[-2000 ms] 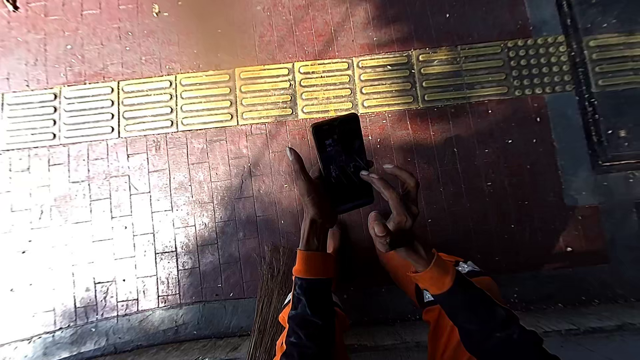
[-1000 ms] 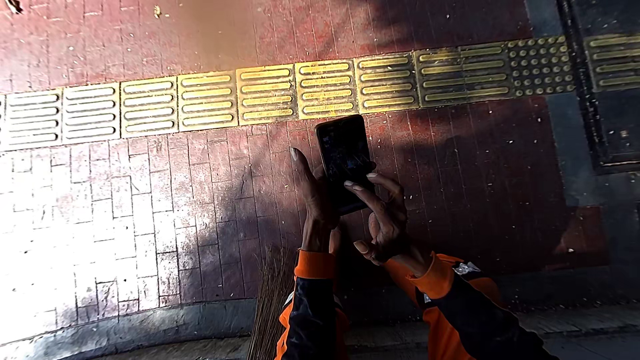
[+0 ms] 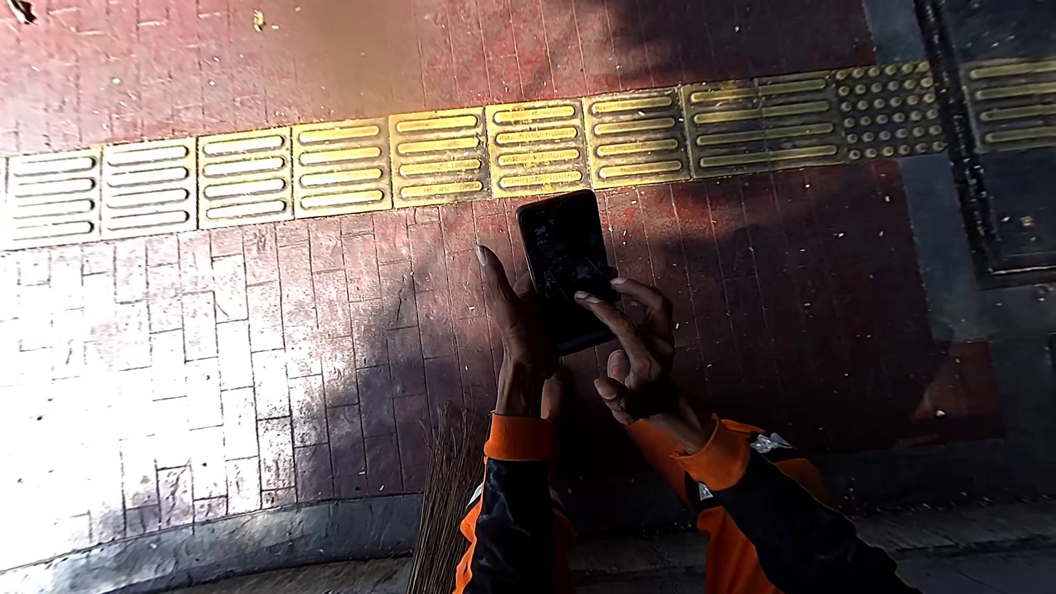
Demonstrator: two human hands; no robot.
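A dark smartphone (image 3: 568, 264) lies in my left hand (image 3: 524, 326), tilted slightly to the left, its dim screen facing me. The left thumb points up beside the phone's left edge, and the fingers behind it are mostly hidden. My right hand (image 3: 639, 351) holds nothing; its index fingertip is over the lower part of the screen, and whether it touches the glass I cannot tell. Another right finger is near the phone's right edge. Both wrists come out of orange cuffs on dark sleeves.
A bundle of thin sticks, like a broom (image 3: 445, 503), is beside my left sleeve. Yellow tactile paving tiles (image 3: 441, 157) cross the red brick pavement (image 3: 355, 272) beyond the phone. A curved stone kerb (image 3: 330, 532) runs near me, and a dark-framed ground panel (image 3: 1015, 206) is at the right.
From two seconds ago to one second ago, my right index finger moved left and down over the screen. The left hand keeps its hold on the phone.
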